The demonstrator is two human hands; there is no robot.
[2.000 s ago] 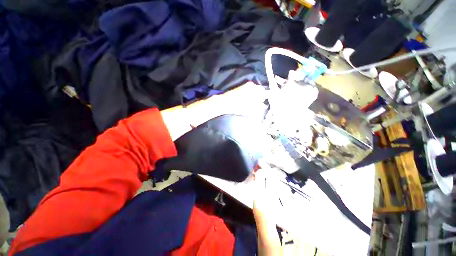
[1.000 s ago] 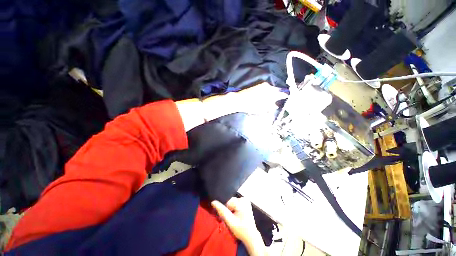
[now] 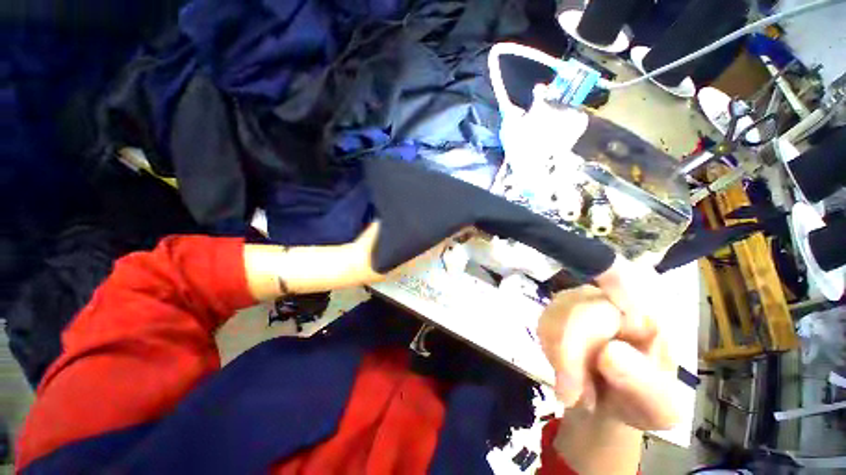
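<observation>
A dark garment piece (image 3: pixel 422 209) is stretched above the white table (image 3: pixel 455 311), between my hands and in front of the sewing machine (image 3: pixel 547 153). My left hand (image 3: pixel 371 250) is under its wide left end; the cloth hides most of the fingers. My right hand (image 3: pixel 608 343) is closed on its narrow right end, right of and below the machine head. Lamp glare washes out the needle area. The cloth passes in front of the machine's lower part; whether it touches the machine cannot be told.
A large navy and charcoal garment pile (image 3: pixel 288 83) lies left of and behind the machine. A white hose (image 3: pixel 501 70) curves above the head. Scissors (image 3: pixel 733 134) and black thread cones (image 3: pixel 691 37) are at upper right. A wooden crate (image 3: pixel 756 297) stands right of the table.
My right hand has moved from the table's front edge up and right, and now grips the cloth's end. My left hand has drawn back left from the machine. The cloth is now raised and stretched.
</observation>
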